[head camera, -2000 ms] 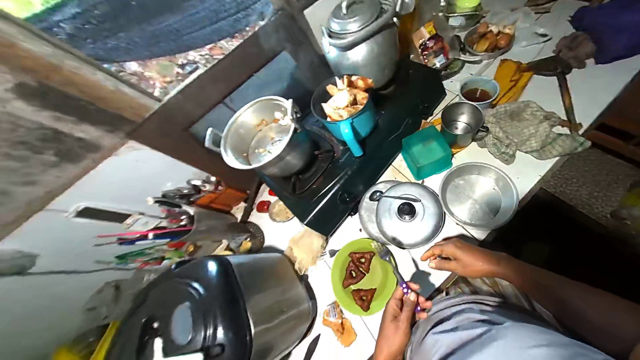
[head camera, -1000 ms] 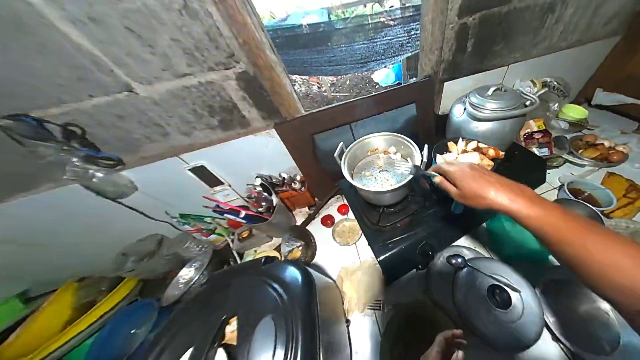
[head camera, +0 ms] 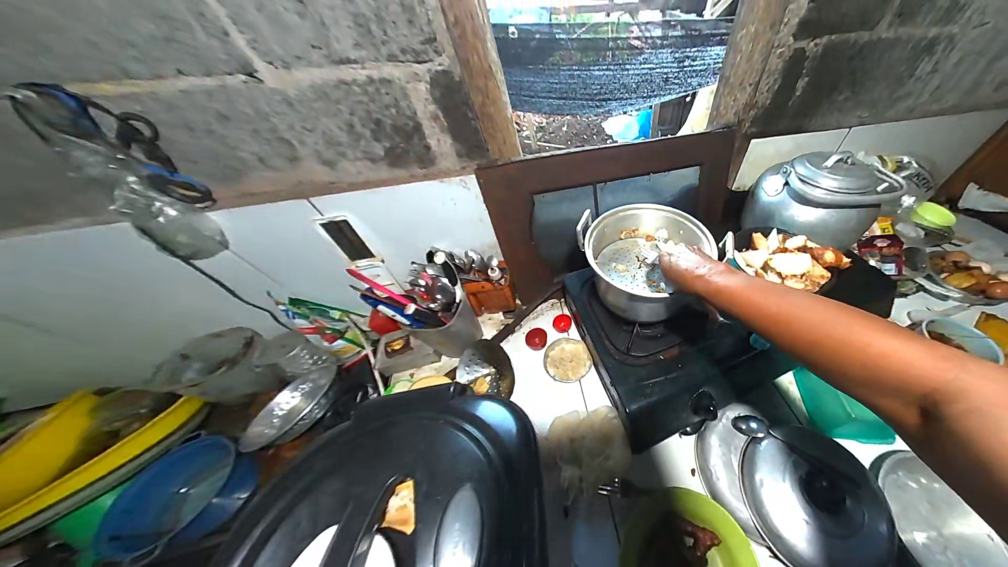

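My right hand (head camera: 689,266) reaches into an aluminium pot (head camera: 639,303) on the gas stove (head camera: 657,382), its fingers near the perforated inner plate and food scraps; glare hides whether they grip anything. Right of the pot, under my forearm, a pan holds cut food pieces (head camera: 787,261). My left hand is out of view. A green plate (head camera: 728,524) with brown food lies partly in shadow at the bottom edge, a fork (head camera: 618,488) beside it. Metal lids (head camera: 819,496) rest right of the plate.
A black-lidded appliance (head camera: 409,472) fills the bottom centre. Behind it are a utensil holder (head camera: 453,327) and a ladle (head camera: 486,370). A large aluminium pot (head camera: 811,206) stands at the back right. Below my forearm is a green plastic container (head camera: 839,405). Blue basins (head camera: 169,504) sit at lower left.
My right hand has gone from beside the green plate to the pot's rim, then inside the pot. My left hand, seen earlier near the plate, has left view. The view has swung toward the window.
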